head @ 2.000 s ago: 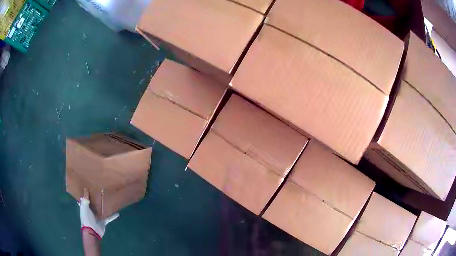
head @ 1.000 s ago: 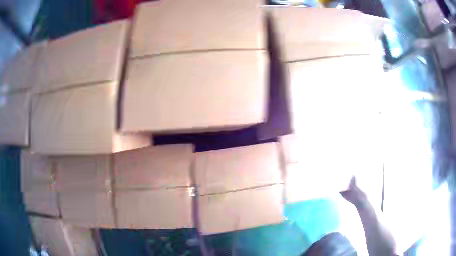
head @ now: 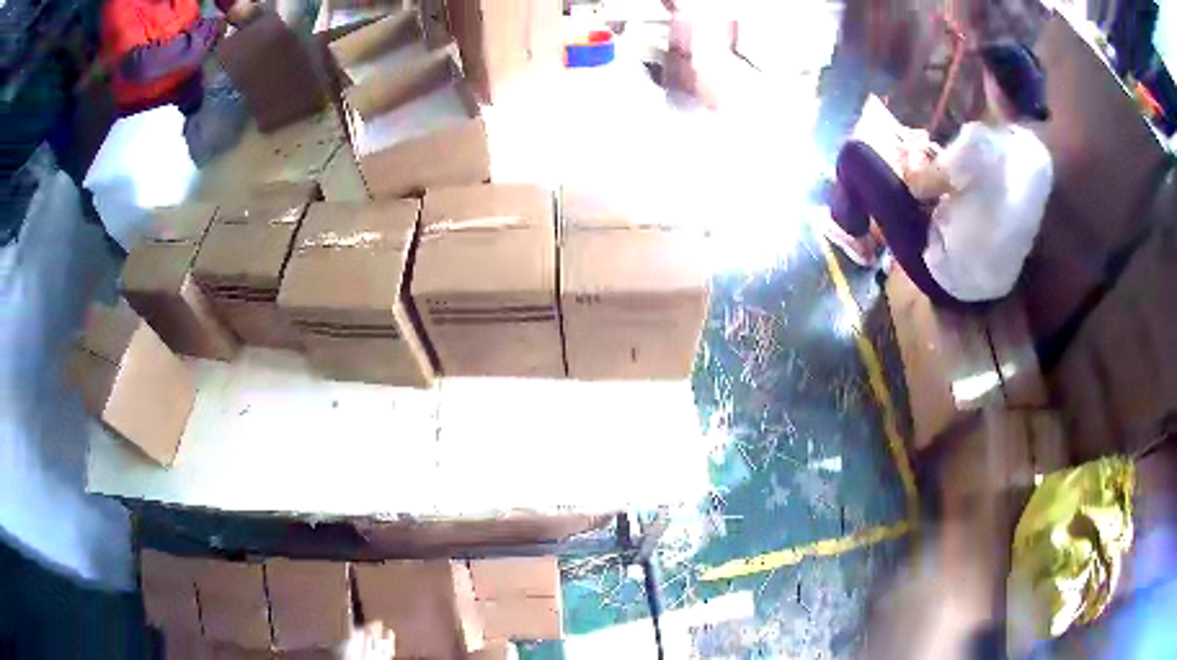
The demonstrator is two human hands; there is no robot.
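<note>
Several brown cartons stand below the near edge of the pale worktable. My left hand, small, pale and blurred, is at the bottom edge in front of them; its grip cannot be made out. My right hand is not in view. A row of closed cartons stands across the table, with shiny strips on some tops and dark printed lines on some sides. Another carton sits at the table's left end.
Open cartons and a blue and orange-red item are at the far side. A person in red is at far left; another in white sits on cartons at right. A yellow bag lies lower right, beyond the yellow-lined floor.
The view has turned from the stacked cartons to the worktable. The carton held earlier by the gloved hand cannot be singled out. The bare hand has left the view.
</note>
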